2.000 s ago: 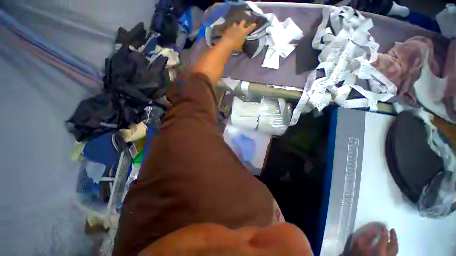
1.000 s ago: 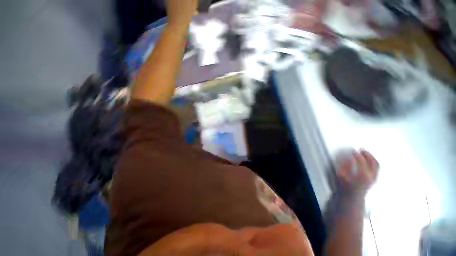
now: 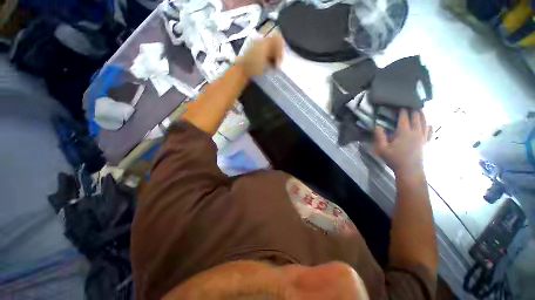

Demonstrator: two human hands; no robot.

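Several dark grey fabric pieces (image 3: 399, 85) lie in a loose, overlapping pile on the white machine table. My right hand (image 3: 403, 140) rests on the near edge of this pile with its fingers spread; no grip on a piece shows. My left hand (image 3: 262, 55) is over the table's left front corner, beside the white strips, with fingers curled. Whether it holds anything cannot be seen. A near-black rounded stack (image 3: 314, 29) lies at the table's far left part, with a shiny clear plastic bag (image 3: 381, 23) over its right end.
The white sewing machine head (image 3: 507, 146) and a black phone-like slab (image 3: 498, 231) are at the right. Tangled white strips (image 3: 205, 35) lie on the purple-grey side surface (image 3: 167, 108). The table's ruler-marked edge (image 3: 305, 108) runs diagonally. Dark fabric heaps (image 3: 97, 217) are at the lower left.
The view has swung right, bringing the grey pile and machine into sight. My left hand has come back from the side surface to the table corner. My right hand is now on the pile.
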